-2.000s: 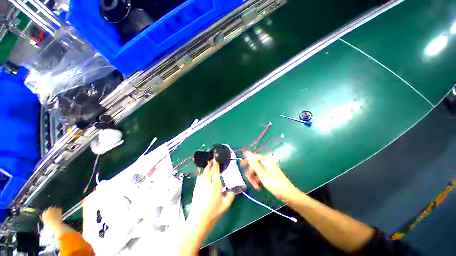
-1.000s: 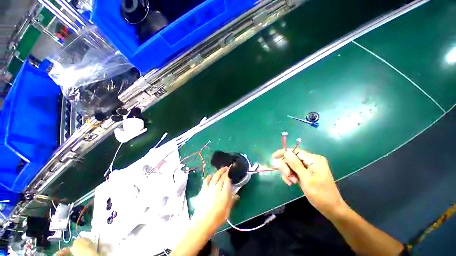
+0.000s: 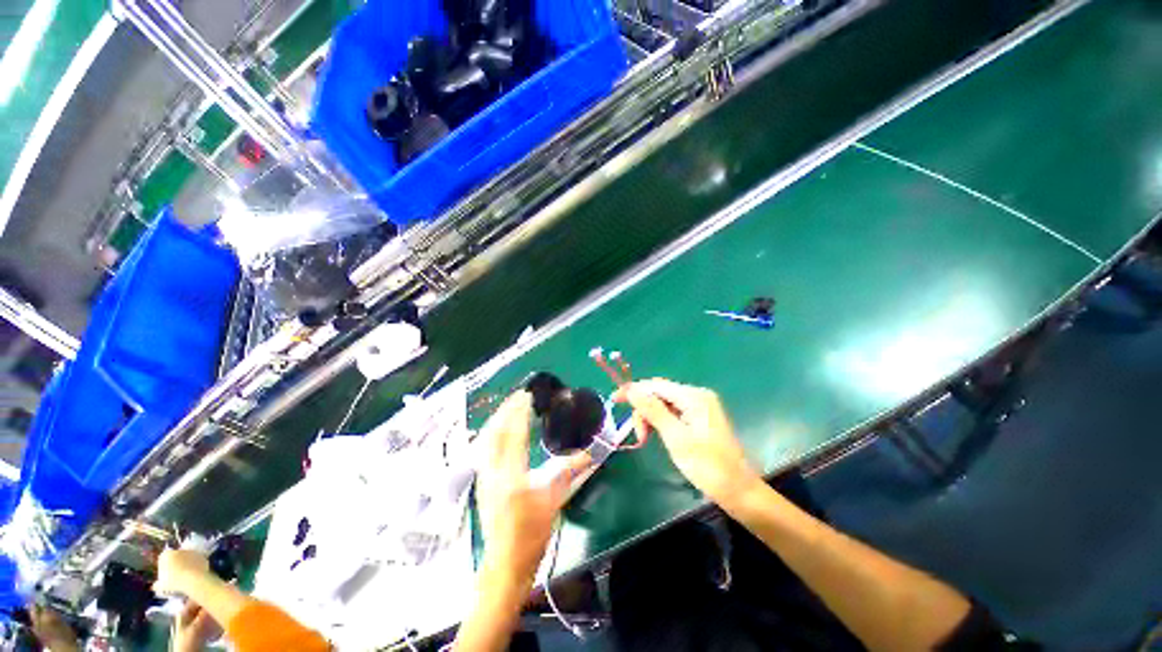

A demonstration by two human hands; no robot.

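My left hand (image 3: 516, 478) holds the white camera housing (image 3: 599, 448) from its left side. A black round front part (image 3: 573, 418) sits at the housing's mouth, with a smaller black piece (image 3: 544, 389) beside it. My right hand (image 3: 675, 427) is just right of the housing, its fingers closed on the red wire harness (image 3: 622, 378), whose small white plugs point up. A white tail cable (image 3: 552, 580) hangs down below my left hand. The inside of the housing is hidden.
A white sheet (image 3: 370, 529) with small black parts lies left. A blue-ended rod (image 3: 745, 318) and dark disc (image 3: 762, 306) lie right. Beyond the dark belt are a blue bin (image 3: 478, 147) of black parts and a clear bag (image 3: 306, 242). Another person's orange sleeve (image 3: 274, 627) is lower left.
My right hand has moved left, closer to the housing, with the wires still in its fingers. My left hand has tilted the housing. The camera view has shifted, showing more of the bins.
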